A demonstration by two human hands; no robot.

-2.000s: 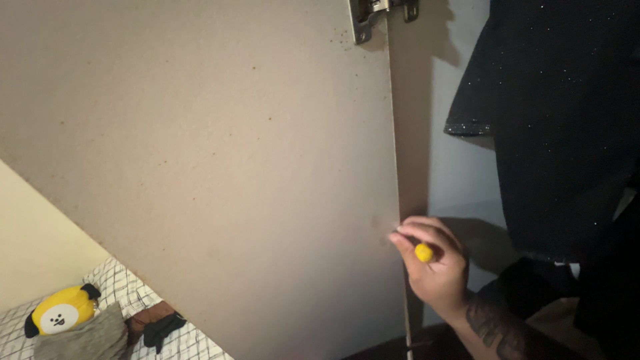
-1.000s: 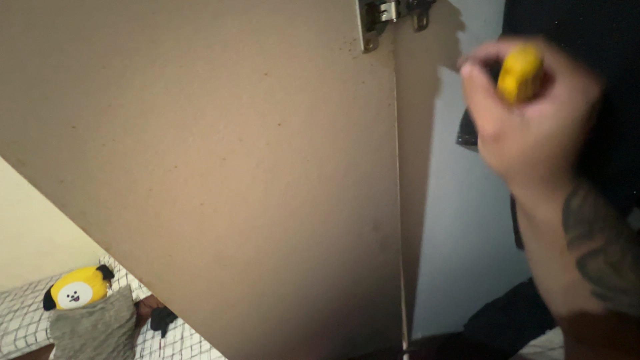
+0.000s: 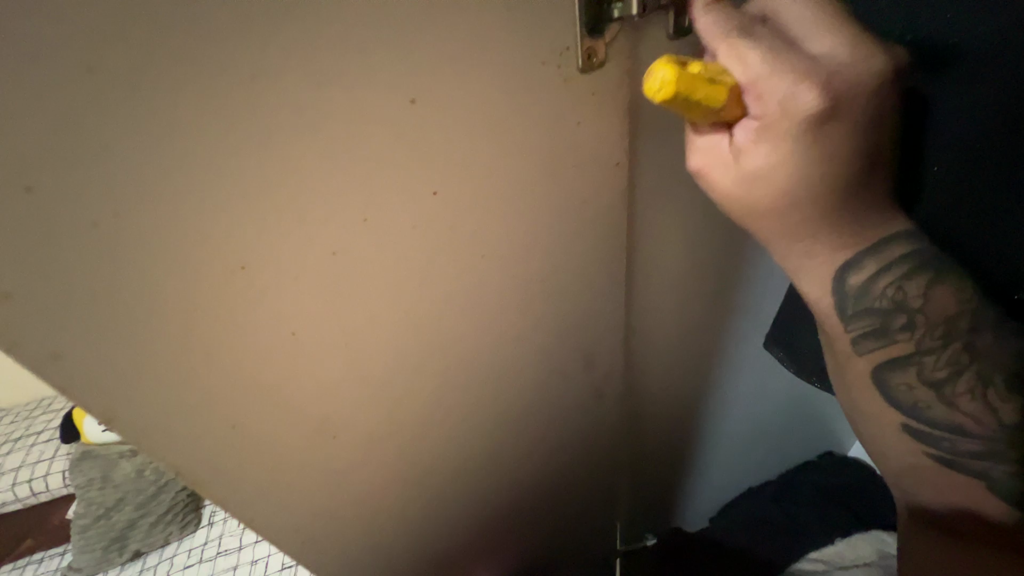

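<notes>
My right hand [image 3: 792,120], with a tattooed forearm, is closed around a tool with a yellow handle [image 3: 692,90]. The handle's butt points left toward the camera; the tool's working end is hidden by the hand. Just left of my fingers, at the top edge of the view, a metal cabinet hinge [image 3: 592,36] is fixed to a pale door panel [image 3: 360,280]. My left hand is not in view.
Dark clothing [image 3: 960,104] hangs behind my right arm, and dark fabric [image 3: 808,496] lies at the bottom right. Past the panel's slanted edge, at lower left, are a grid-patterned bedcover [image 3: 32,456], a grey cushion [image 3: 128,504] and part of a yellow plush toy [image 3: 92,426].
My right hand has risen from low beside the panel's edge, past the hanging clothes, to beside the hinge. It holds the yellow-handled tool throughout. The hanging clothes are now largely behind my arm.
</notes>
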